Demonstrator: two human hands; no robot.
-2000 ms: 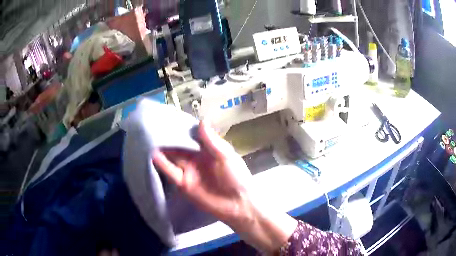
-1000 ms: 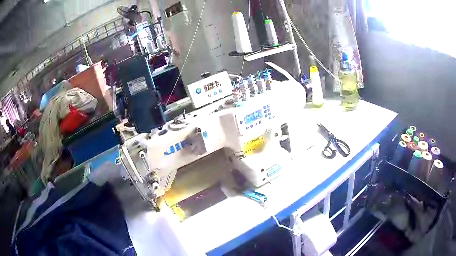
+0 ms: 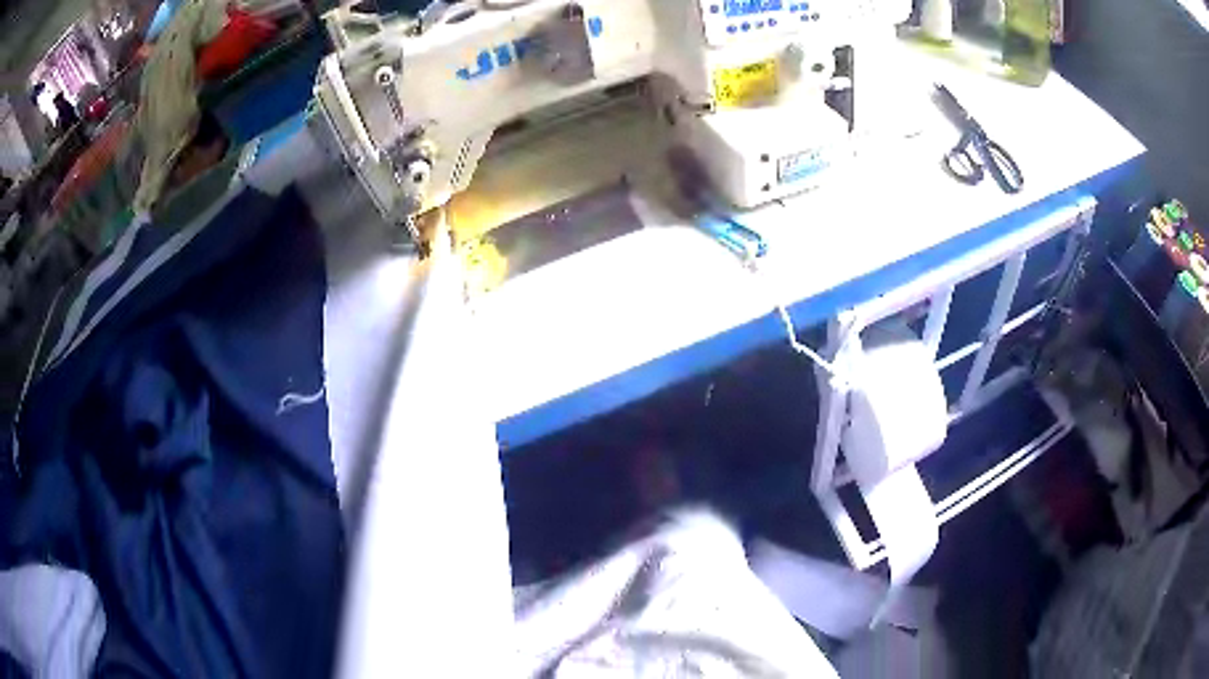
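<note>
A large navy fabric piece (image 3: 199, 425) drapes over the table's left side and hangs down in front. A wide pale white band (image 3: 418, 531) runs along its right edge, from the lit needle area (image 3: 427, 239) of the sewing machine (image 3: 530, 80) down to the picture's bottom edge. A loose white thread (image 3: 302, 399) lies at the seam between navy and white. Neither of my hands is in the picture.
Blue-teal snips (image 3: 732, 238) lie by the machine bed, and black-handled scissors (image 3: 981, 153) lie at the right. A white tape roll (image 3: 895, 411) hangs on a white rack (image 3: 1008, 312). White cloth (image 3: 676, 604) is at bottom centre. Thread spools (image 3: 1173, 239) are at far right.
The hand that lifted the white band two seconds ago is out of view. The band now lies stretched down from the needle area. The view has tilted downward.
</note>
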